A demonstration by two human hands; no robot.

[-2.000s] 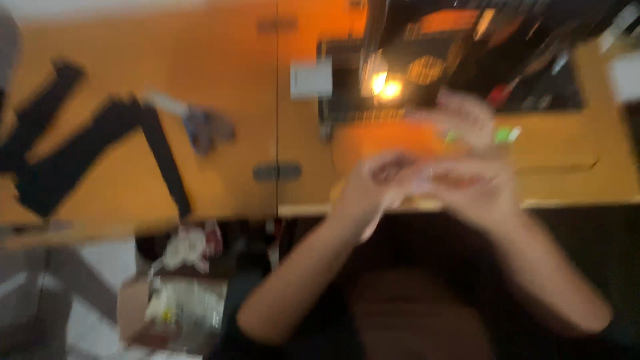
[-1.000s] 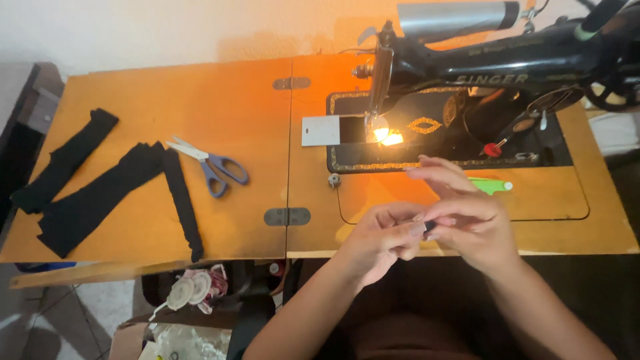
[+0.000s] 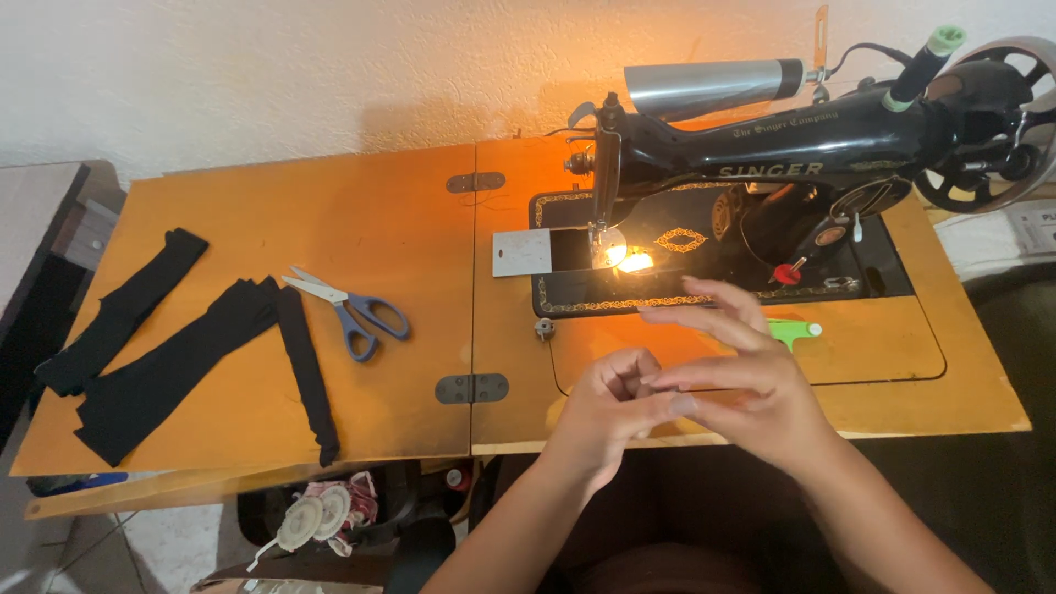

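Near the front edge of the wooden sewing table, my left hand [image 3: 615,412] and my right hand [image 3: 755,384] meet at thumbs and fingertips. Something small and dark seems pinched between them, mostly hidden by the fingers. Behind them stands a black Singer sewing machine [image 3: 767,148], its lamp lit over the needle area. The slide plate [image 3: 521,252] is pulled out to the left of the needle. A small metal bobbin case [image 3: 544,329] lies on the wood left of my hands. A green plastic tool [image 3: 790,332] lies partly behind my right hand.
Blue-handled scissors [image 3: 351,313] lie on the left leaf beside several black fabric pieces [image 3: 186,363]. Metal hinges [image 3: 472,388] join the leaf to the table. Below the front edge are pale round trims [image 3: 309,520] in an open drawer or container. A textured wall [image 3: 289,74] rises behind.
The view was strongly blurred two seconds ago and is now steady. My hands stay together in front of the machine, with the fingers slightly shifted.
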